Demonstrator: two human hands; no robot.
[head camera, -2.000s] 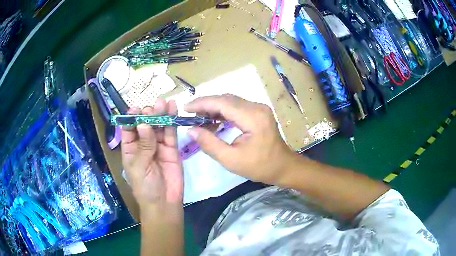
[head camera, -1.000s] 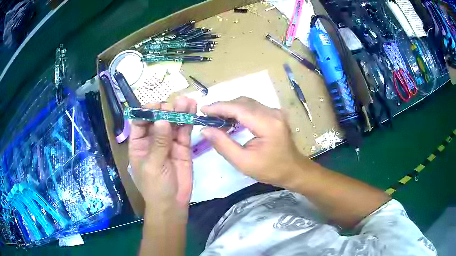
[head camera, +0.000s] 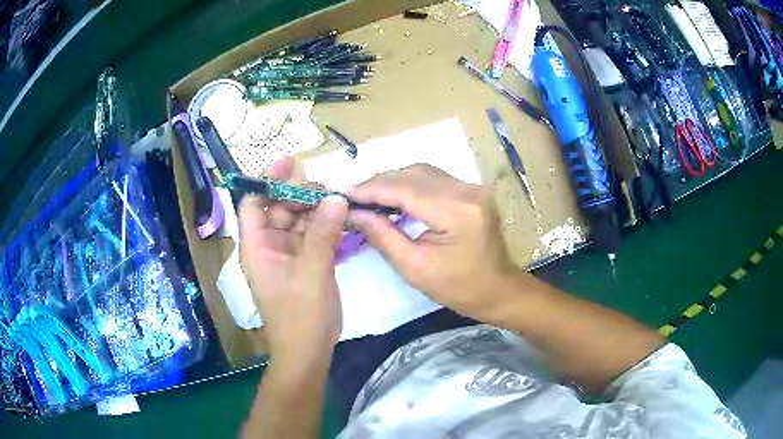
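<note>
My left hand (head camera: 296, 249) holds the green circuit board (head camera: 288, 193) between thumb and fingers, its dark end pointing up-left. My right hand (head camera: 433, 231) pinches the black end of the same board at its right. The board is held above the white paper, tilted slightly down to the right. Below the hands a pink-purple handle housing (head camera: 350, 247) lies on the white paper (head camera: 378, 291), partly hidden by my fingers.
Stacked circuit boards (head camera: 300, 73), a white ring (head camera: 219, 110) and black-and-purple arms (head camera: 199, 176) are at the tray's left. Tweezers (head camera: 512, 159), a slim dark pen-like tool (head camera: 505, 92), a pink tool (head camera: 508, 39), small screws (head camera: 560, 240) and a blue electric screwdriver (head camera: 567, 111) are at right.
The board has tilted, its right end now lower. My left hand has moved right along it, with the thumb nearer my right hand's fingers.
</note>
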